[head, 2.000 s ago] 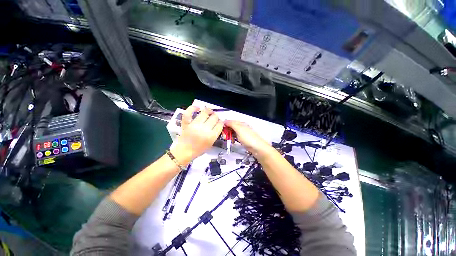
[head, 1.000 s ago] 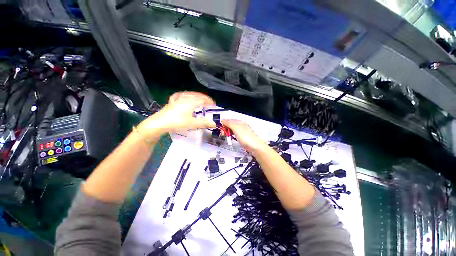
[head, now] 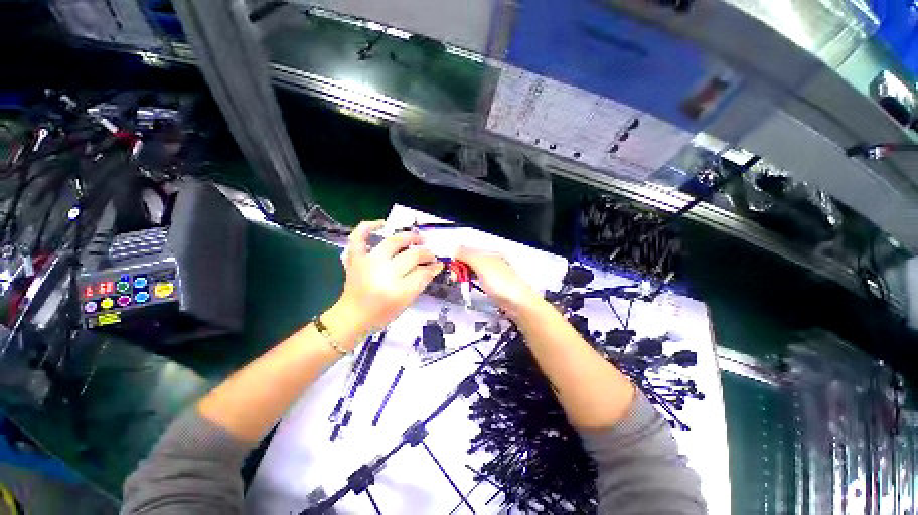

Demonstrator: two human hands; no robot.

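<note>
My left hand (head: 388, 270) and my right hand (head: 490, 279) are close together at the white board's (head: 292, 443) upper left. Short red wires (head: 461, 272) and a small dark piece show between the fingertips. My right fingers are closed on the red wires. My left fingers are bent around something at the dark piece; the fingers hide most of it. The black wiring harness (head: 415, 434) runs diagonally across the board, with dark blocks along it. A large heap of black cable ties (head: 533, 433) lies beside it, partly under my right forearm.
A black box with coloured buttons (head: 131, 292) stands left, beside a dark cable tangle (head: 60, 201). Loose black rods (head: 356, 382) lie on the board's left. A blue tray (head: 629, 236) of dark pieces is behind. Clear plastic bags (head: 846, 422) lie right; instruction sheets (head: 564, 116) hang above.
My left hand moved up and left, then came back down toward the red wires. My right hand stayed nearly in place. The view shifted slightly.
</note>
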